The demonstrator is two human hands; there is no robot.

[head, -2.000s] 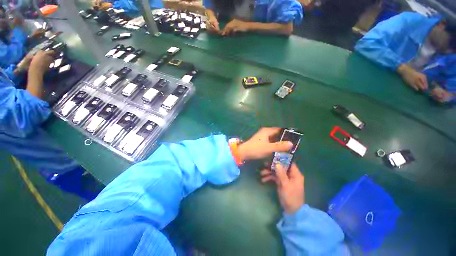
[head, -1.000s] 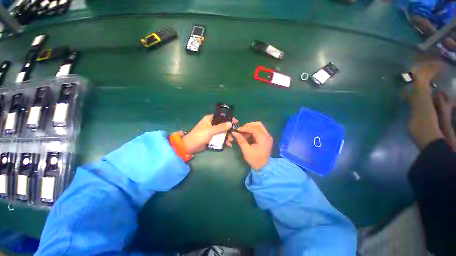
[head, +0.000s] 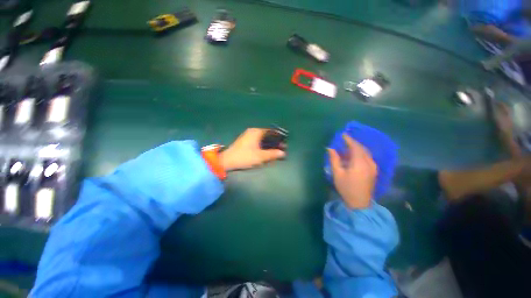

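My left hand [head: 251, 150] holds a dark phone [head: 272, 139] over the green bench, seen nearly end-on and blurred, with most of it hidden by the fingers. My right hand [head: 355, 171] is over the blue bin [head: 385, 154], thumb and forefinger apart at the tips. Whether anything small is between its fingers cannot be told. The hand hides much of the bin, and no white ring shows in it.
A clear tray [head: 87, 96] of phones lies at left. Beyond the hands lie a yellow-trimmed phone [head: 166, 22], a keypad-side phone [head: 220, 29], a red frame [head: 304, 78] and dark phones [head: 372, 86]. Another person's forearm [head: 477, 179] reaches in at right.
My right hand has left the phone and moved right, over the blue bin. The phone in my left hand has turned, so its white rectangle no longer shows. The other person's arm has come lower and nearer.
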